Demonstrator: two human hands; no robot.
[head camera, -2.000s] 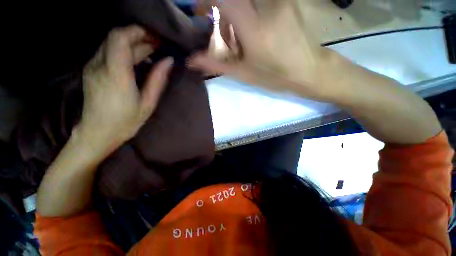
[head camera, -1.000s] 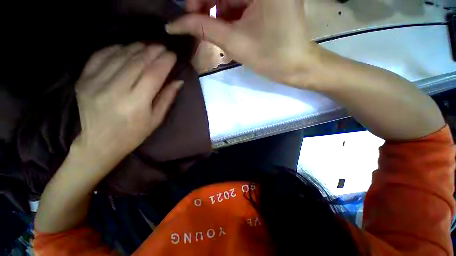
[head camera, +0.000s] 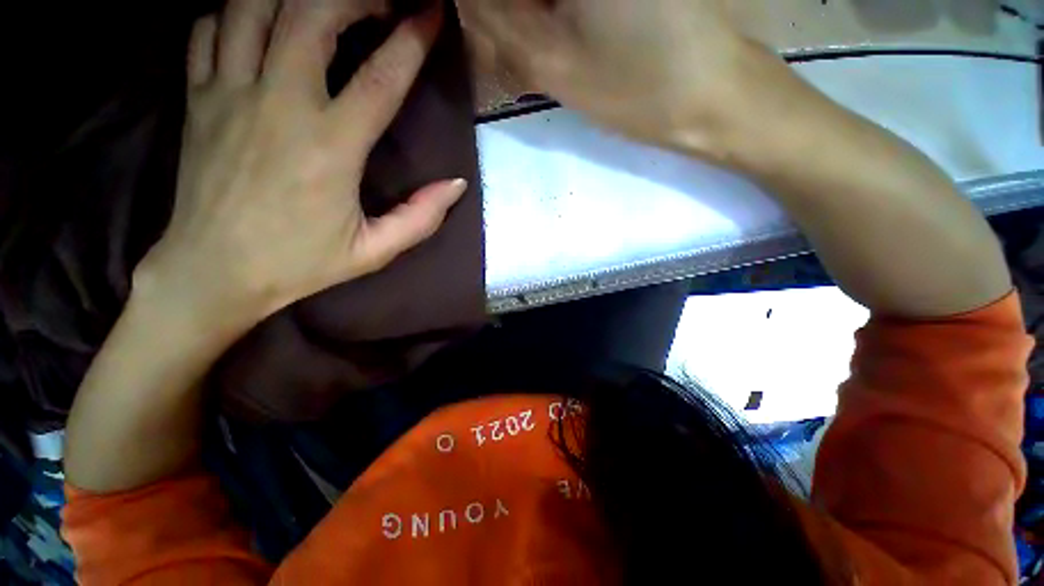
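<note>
A dark garment with a brown panel lies on the left and hangs over the table's front edge. My left hand rests palm down on the cloth, its fingers spread and the thumb out to the right. My right hand is at the top centre, beside the cloth's right edge. Its fingers are blurred and partly cut off by the top edge, so I cannot tell whether they hold the cloth. No needle or presser foot shows.
The white tabletop with a worn front edge runs to the right. A beige machine bed lies behind it. A bright white patch shows below the table. Orange sleeves and dark hair are near me.
My left hand has moved up on the cloth and its fingers have spread wider. My right hand has moved up a little, towards the top edge of the picture. The brown panel still hangs over the edge.
</note>
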